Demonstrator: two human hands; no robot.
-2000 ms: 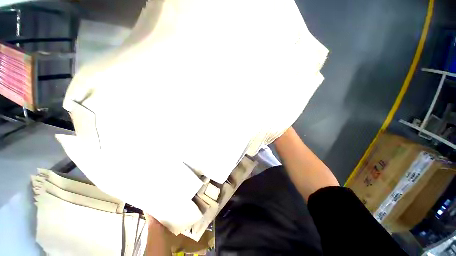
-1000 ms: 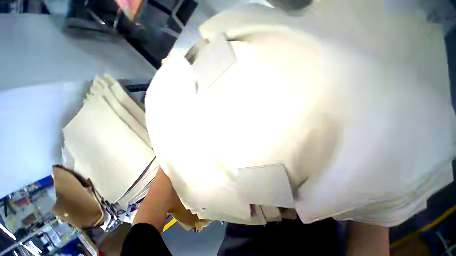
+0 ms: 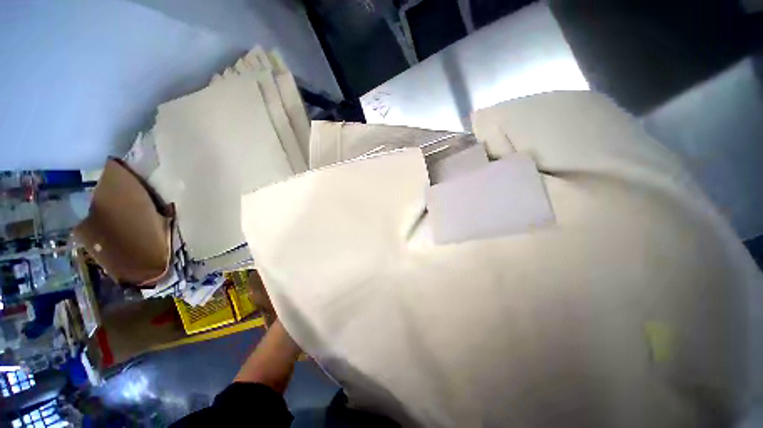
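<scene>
A large stack of beige cut panels (image 3: 502, 309) fills the lower right, with its curved edges sagging. A greyish rectangular patch (image 3: 492, 201) lies at the notch of the top panel, and a small yellow sticker (image 3: 659, 341) shows farther right. My left hand (image 3: 269, 311) is at the stack's left edge and supports it from below; its fingers are mostly hidden under the panels. My right hand is not in view, and the stack covers the lower right.
Another beige panel stack (image 3: 219, 159) lies on the pale table (image 3: 75, 92) at upper left, with a brown piece (image 3: 130, 224) beside it. Below are a yellow basket (image 3: 207, 311) and a cardboard box (image 3: 138, 330). A shiny pale sheet (image 3: 502, 63) is at the top.
The view has swung, and the carried stack now sits lower right. Its patch and the sticker show clearly. My right forearm, seen before, has gone out of view. The table stack appears closer.
</scene>
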